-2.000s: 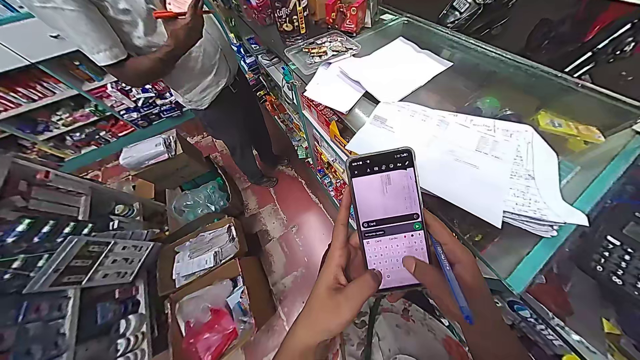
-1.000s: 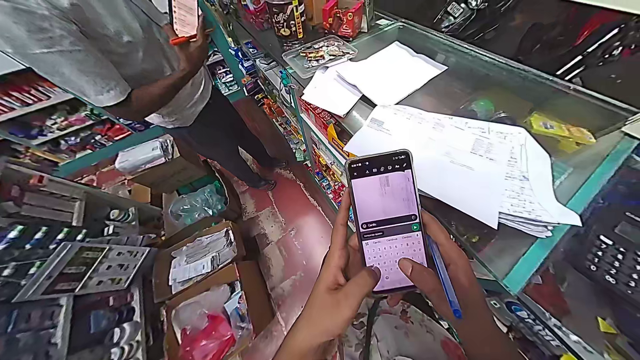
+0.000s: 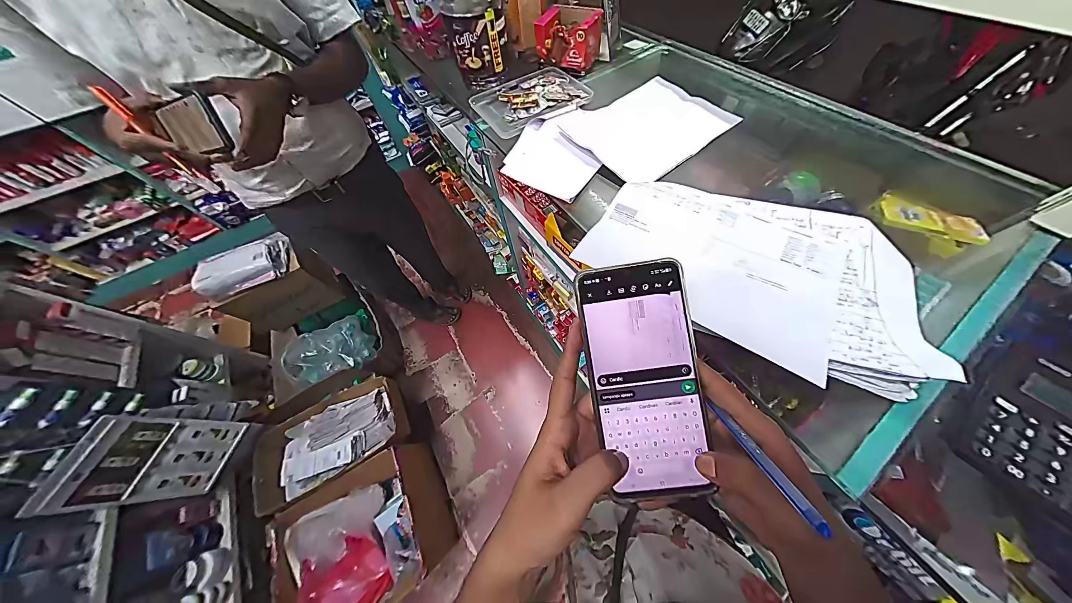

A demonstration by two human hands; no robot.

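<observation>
Between both hands a smartphone (image 3: 643, 377) stands upright over my lap, its screen lit with a picture above an on-screen keyboard. My left hand (image 3: 569, 477) holds the phone's left side, its thumb at the keyboard's lower left. Around the right edge my right hand (image 3: 745, 469) grips the phone, thumb at the lower right. A blue pen (image 3: 770, 473) lies along the right hand, its far end hidden behind the phone. Just beyond the phone, a stack of written and printed papers (image 3: 754, 260) rests on the glass counter (image 3: 779, 180).
More white sheets (image 3: 649, 126) and a clear plastic tray of small packets (image 3: 540, 99) are on the counter. A desk calculator or phone with keys (image 3: 1026, 427) is at right. A person (image 3: 293, 126) stands at left, holding a device and an orange pen. Cardboard boxes (image 3: 427, 494) line the floor.
The standing person has brought both hands together at the waist around a device, and turned the body. My hands remain around the phone, with the thumbs shifted slightly over the keyboard.
</observation>
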